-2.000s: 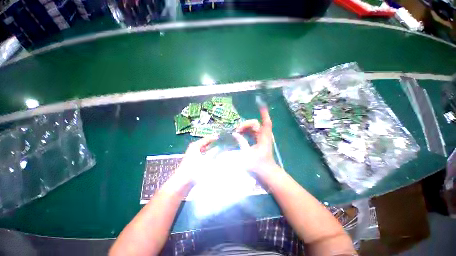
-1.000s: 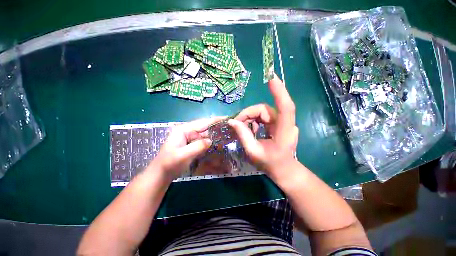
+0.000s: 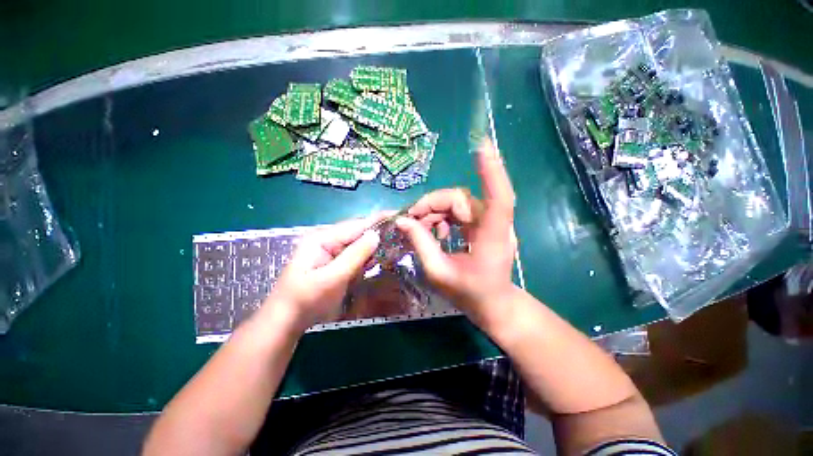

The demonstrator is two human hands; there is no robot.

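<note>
A small dark circuit board (image 3: 390, 242) is held between both hands, over an adhesive sheet (image 3: 239, 278) with rows of dark marks on the bench. My left hand (image 3: 325, 267) pinches its left side with thumb and fingers. My right hand (image 3: 472, 245) holds its right side, with the thumb on its face. The right index finger points up, with a blurred greenish upright strip (image 3: 482, 116) at its tip. The fingers hide much of the board. Whether a small sticker is on it, I cannot tell.
A pile of green boards (image 3: 343, 125) lies just beyond the sheet. Bagged boards (image 3: 655, 142) lie on crumpled clear plastic at the right. A clear blister tray (image 3: 31, 232) is at the left edge. Long strips (image 3: 789, 134) lie at the far right. A pale rail (image 3: 267, 62) crosses behind.
The view has tilted down since the oldest frame and the glare over the sheet is gone. Both hands still hold the board. The strip at the right index fingertip now looks blurred.
</note>
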